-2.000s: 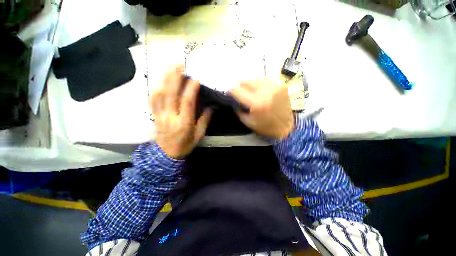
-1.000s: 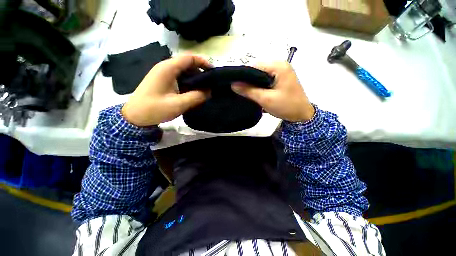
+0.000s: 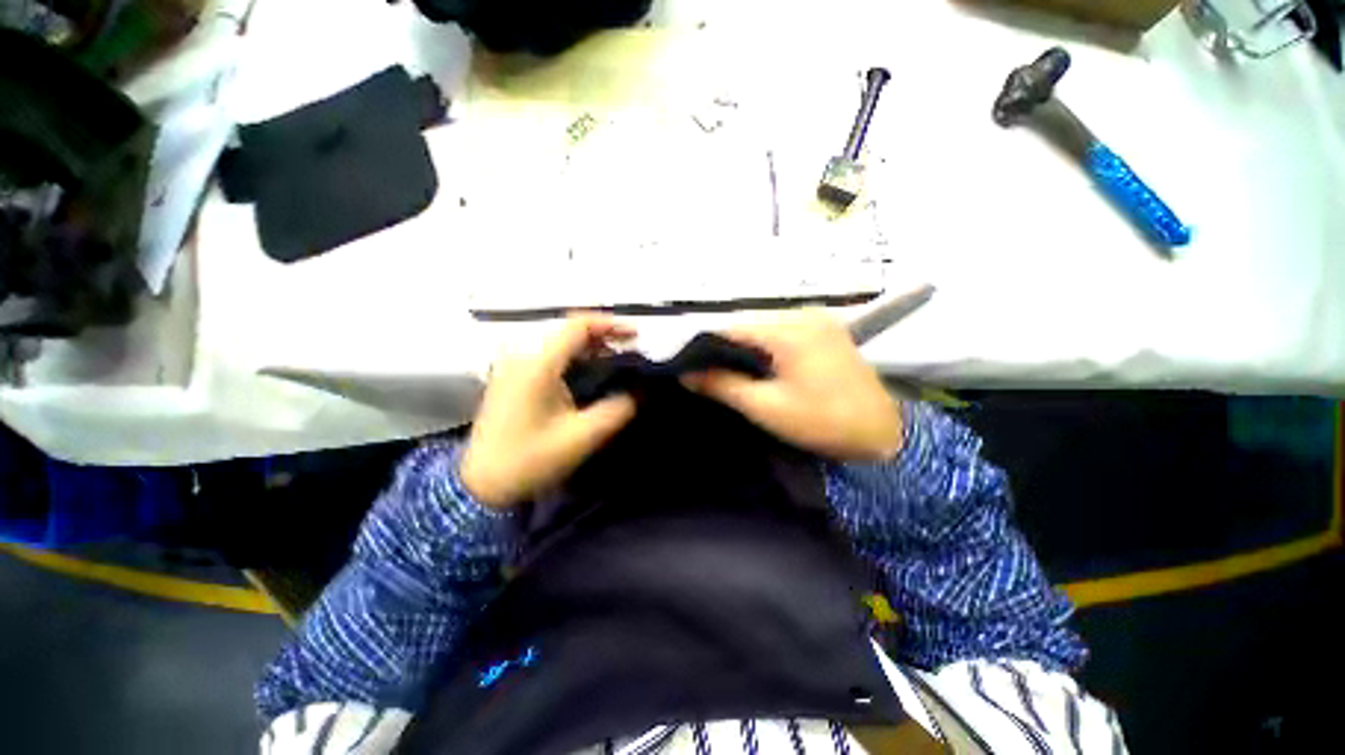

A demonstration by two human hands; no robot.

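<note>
My left hand [image 3: 534, 421] and my right hand [image 3: 811, 387] hold a black bag panel [image 3: 668, 369] between them at the table's front edge. Its upper edge is bunched between fingers and thumbs, and its lower part merges with the dark apron [image 3: 664, 590]. Another black panel [image 3: 347, 170] lies flat to the left of the work board. The board [image 3: 664, 221] has white paper with small marks on it. A dark rod punch with a square metal head [image 3: 842, 180] lies on the board's right part.
A hammer with a blue handle [image 3: 1133, 192] lies at the right. A black stack of panels [image 3: 534, 18], a cardboard box [image 3: 1099, 18] and a clear glass jar [image 3: 1251, 27] are cut off at the top. Dark machinery [image 3: 67, 192] stands at the left.
Both hands have lowered the panel from over the board to the table's front edge, nearer my lap. The board and punch now show more fully. The view has shifted.
</note>
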